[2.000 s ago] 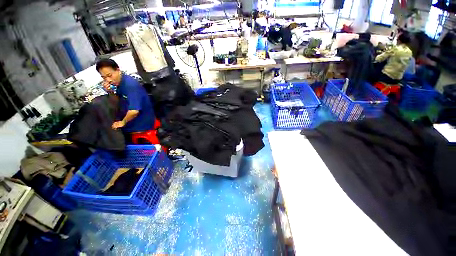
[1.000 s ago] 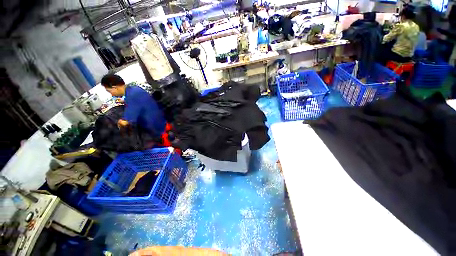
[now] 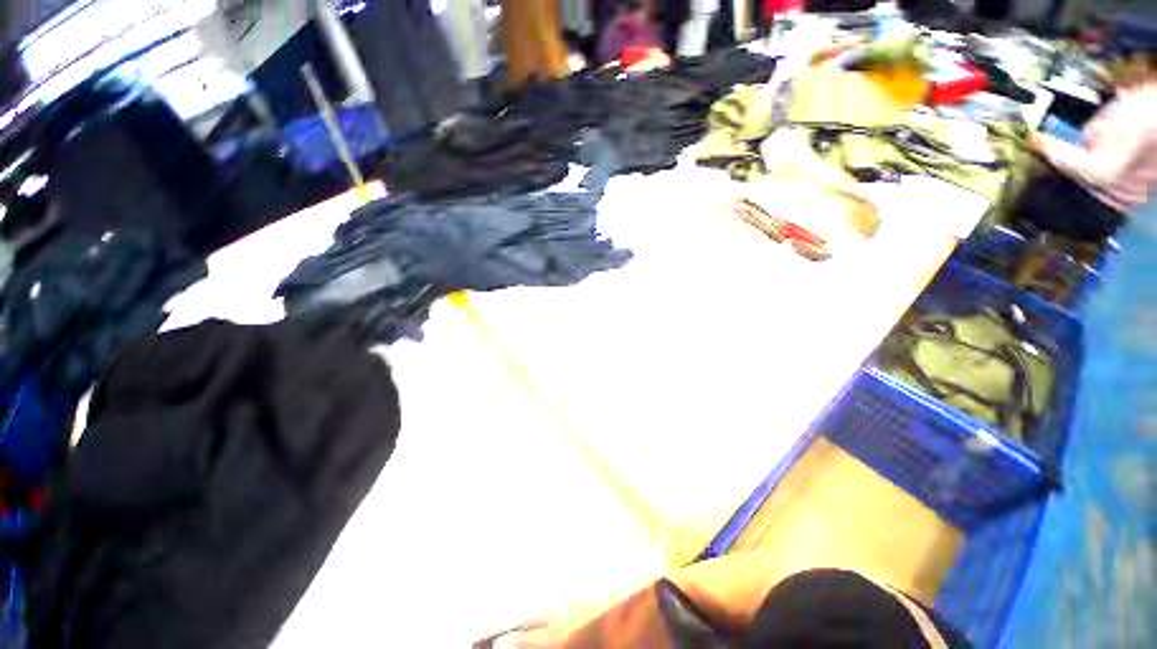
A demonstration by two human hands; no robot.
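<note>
A large black garment heap (image 3: 235,469) lies on the left part of the white worktable (image 3: 508,469). Crumpled grey-blue garments (image 3: 463,241) lie beyond it. A blurred tan-brown shape (image 3: 622,621), with a dark strip across it and a rounded black shape (image 3: 837,615) beside it, is cut off by the bottom edge. It may be part of my right arm or hand, but I cannot tell. No fingers show clearly. My left hand is not in view.
Olive-green garments (image 3: 850,114) lie at the table's far end. A small red item (image 3: 802,237) lies nearer. Along the right side stand a crate with olive garments (image 3: 983,361) and a blue crate with brown cardboard (image 3: 875,507). A person in pale pink (image 3: 1117,146) is at far right.
The view has swung from the blue floor and seated worker to the long worktable. The black heap now shows at left. The tan shape at the bottom edge is larger and further right.
</note>
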